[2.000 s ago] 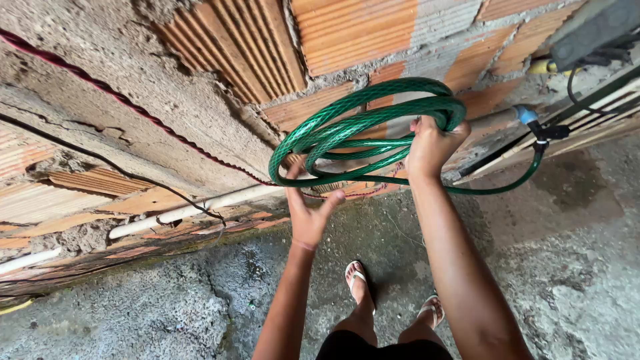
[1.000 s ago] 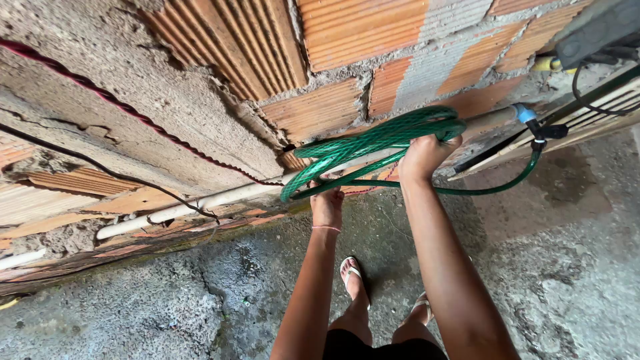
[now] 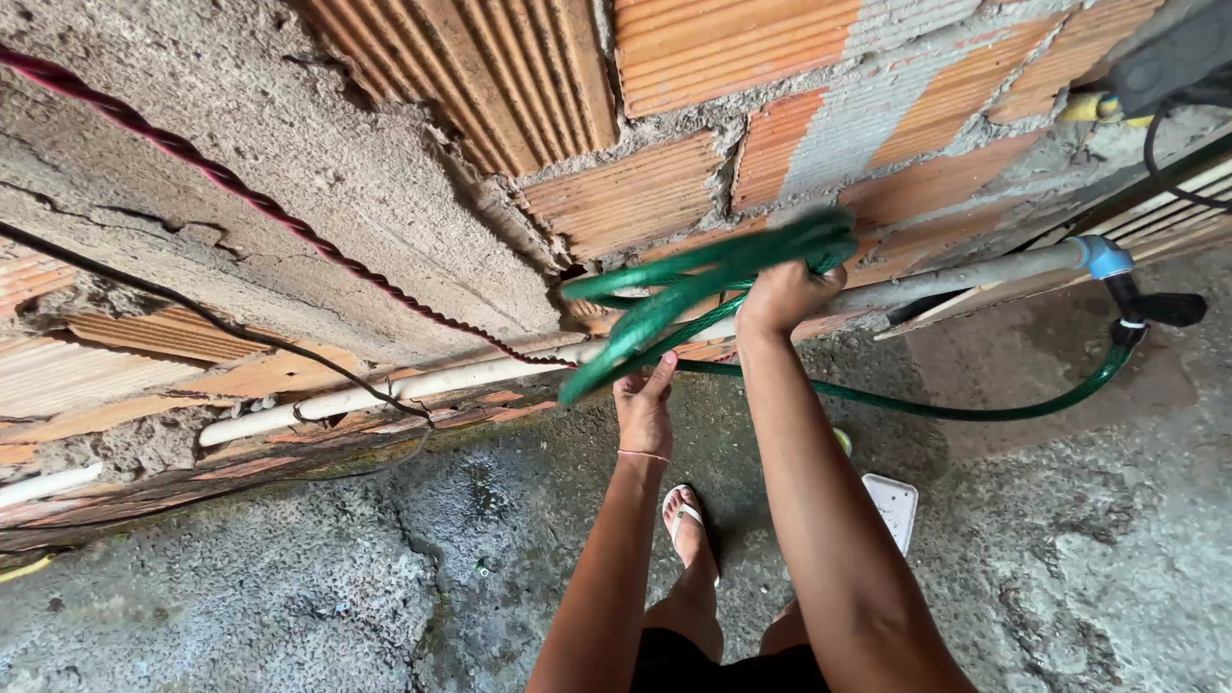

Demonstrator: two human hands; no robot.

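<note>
A coiled green garden hose point(image 3: 674, 289) hangs between my hands in front of the wall, its loops blurred. My right hand point(image 3: 787, 296) is closed around the coil's right end. At the lower left of the coil, my left hand point(image 3: 645, 395) grips the hose, thumb raised along it. One length of hose runs right from the coil and curves up to a black tap point(image 3: 1160, 308). That tap joins a blue elbow fitting point(image 3: 1104, 258) on the end of a pale PVC pipe point(image 3: 972, 274).
A hollow-brick wall point(image 3: 741, 48) with rough mortar rises ahead. Twisted red wires point(image 3: 289, 223) and a black cable point(image 3: 192, 306) cross it at left. A white tray point(image 3: 893, 510) lies on the wet concrete floor point(image 3: 289, 577) beside my right forearm. Wooden slats point(image 3: 1179, 207) are at right.
The open loops seen two seconds ago are now gathered into a narrower bundle. My left hand, spread inside the loops then, has closed on the hose. The white tray has come into sight.
</note>
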